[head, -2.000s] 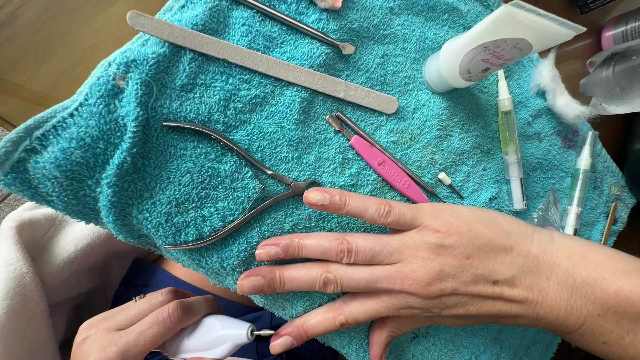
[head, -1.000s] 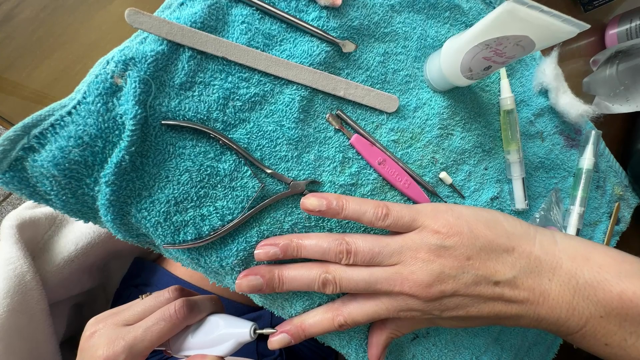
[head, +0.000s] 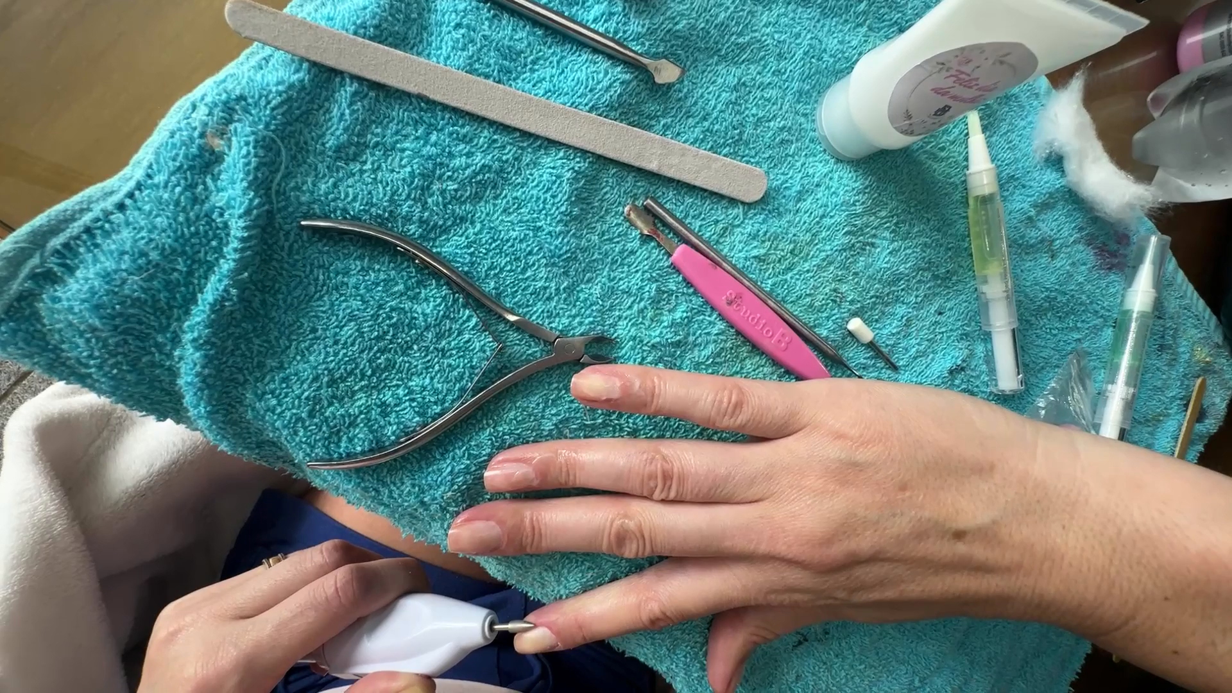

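Note:
My left hand (head: 279, 616), with a ring, holds a white electric nail drill (head: 414, 635) at the lower left. Its metal bit (head: 513, 626) is at the edge of my right index fingernail (head: 537, 639). Palm down, my right hand (head: 799, 510) lies with fingers spread on a turquoise towel (head: 385, 154), holding nothing. Metal cuticle nippers (head: 568, 348) lie with handles apart just beyond my little fingertip. A pink-handled cuticle tool (head: 746, 308) and a thin metal rod (head: 741, 279) lie beyond that hand. Near them is a small white-tipped bit (head: 859, 330).
A nail file (head: 500, 101) and a metal pusher (head: 587, 38) lie at the top. At the right are a white tube (head: 924, 87), cotton (head: 1088, 154), two pen applicators (head: 991, 269), a thin stick (head: 1191, 416) and a clear bottle (head: 1189, 135). White fabric (head: 87, 549) is at the lower left.
My left hand has shifted slightly to the right with the drill in it. My right hand stays spread on the towel.

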